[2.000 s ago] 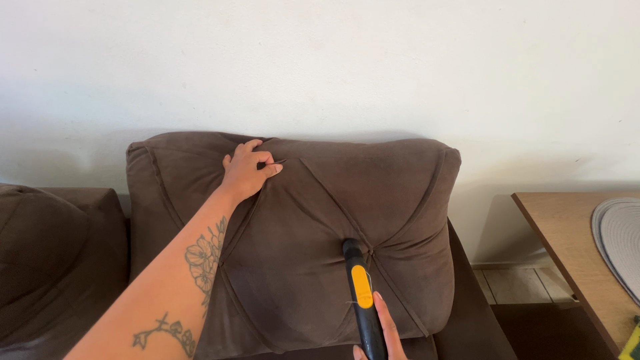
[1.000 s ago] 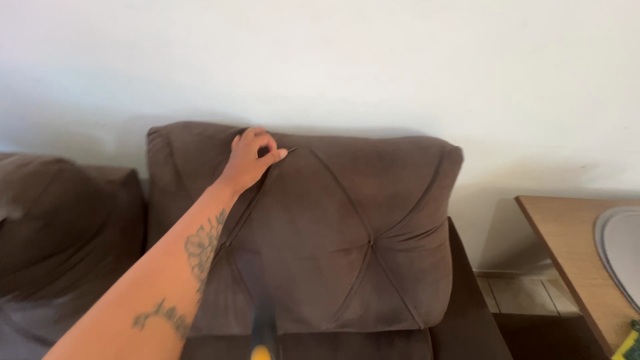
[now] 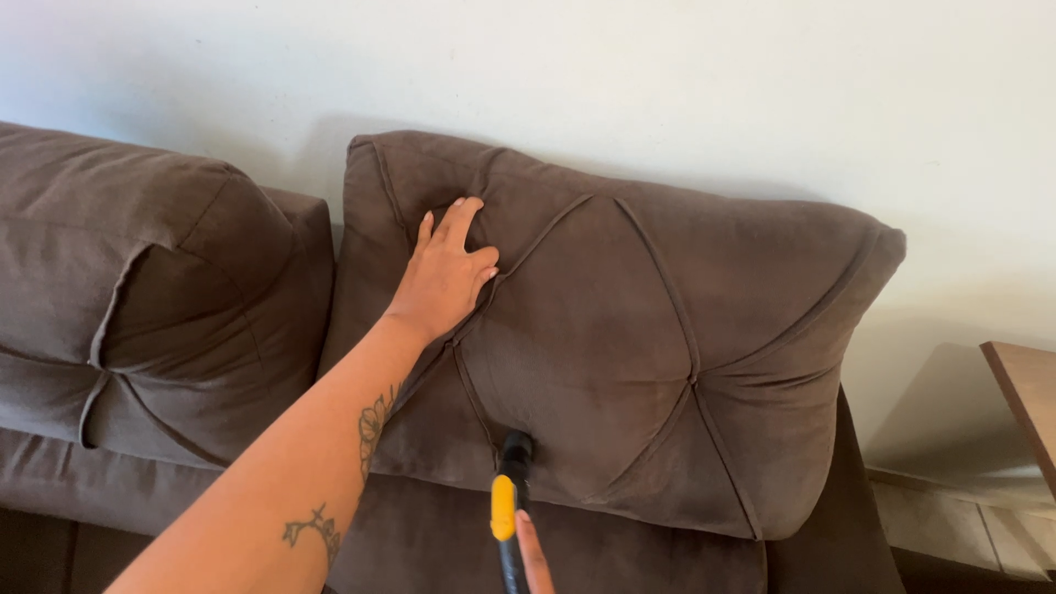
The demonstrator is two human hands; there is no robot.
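A brown tufted sofa cushion (image 3: 594, 305) leans against the wall, with raised seams meeting at tufted points. My left hand (image 3: 450, 268) presses on its upper left part, fingers spread on the fabric. Only a finger of my right hand (image 3: 535, 557) shows at the bottom, lying along a black vacuum-cleaner wand (image 3: 513, 540) with a yellow part. The wand's tip touches the lower part of the cushion. The rest of my right hand is out of view.
A second brown cushion (image 3: 173, 305) stands at the left. The sofa seat (image 3: 577, 549) runs below both. Behind is a pale wall (image 3: 660, 91). The corner of a wooden table (image 3: 1019, 396) juts in at the right, above floor tiles (image 3: 936, 524).
My left hand has moved from the cushion's top edge down onto its front. The wand tip, at the right tuft two seconds ago, now touches the lower middle. The view has shifted left.
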